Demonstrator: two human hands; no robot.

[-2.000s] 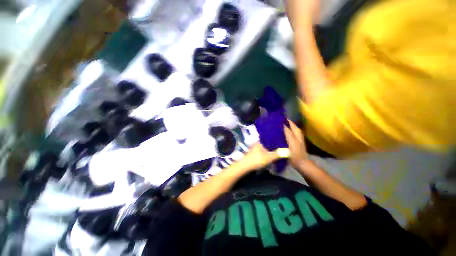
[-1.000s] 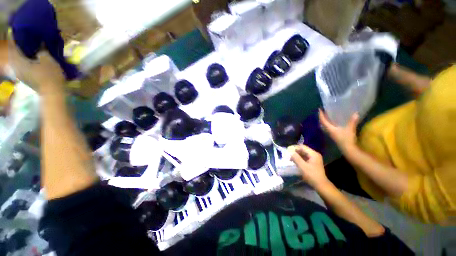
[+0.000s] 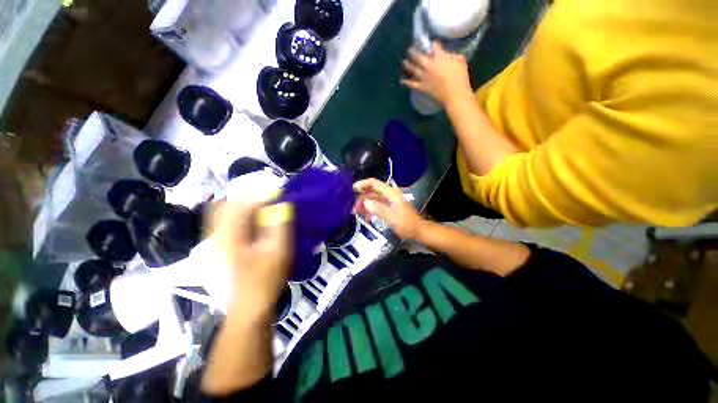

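My left hand [image 3: 256, 244], blurred, with a yellow finger cot, holds a crumpled purple cloth [image 3: 319, 203] over the front row of dome cameras. The cloth partly covers a black ball head [image 3: 344, 230]. My right hand [image 3: 387, 209] is just right of the cloth, its fingers bent; whether it grips anything is unclear. Another black ball head [image 3: 365, 160] sits beyond my right hand, beside a second purple cloth [image 3: 405, 153] on the green mat. The long white holding tray [image 3: 334, 271] with black slots lies against my front.
More dome cameras [image 3: 289, 146] crowd the bench to the left, with white housings and arms [image 3: 157, 299] among them. Clear blister trays [image 3: 98, 169] stand along the far left edge. A coworker in yellow [image 3: 582, 118] at the right has a hand at clear packaging around a white piece [image 3: 455, 16].
My left hand, raised at the far left with the cloth a second ago, has come down over the front cameras. The view has turned. The coworker's packaging now shows at the top.
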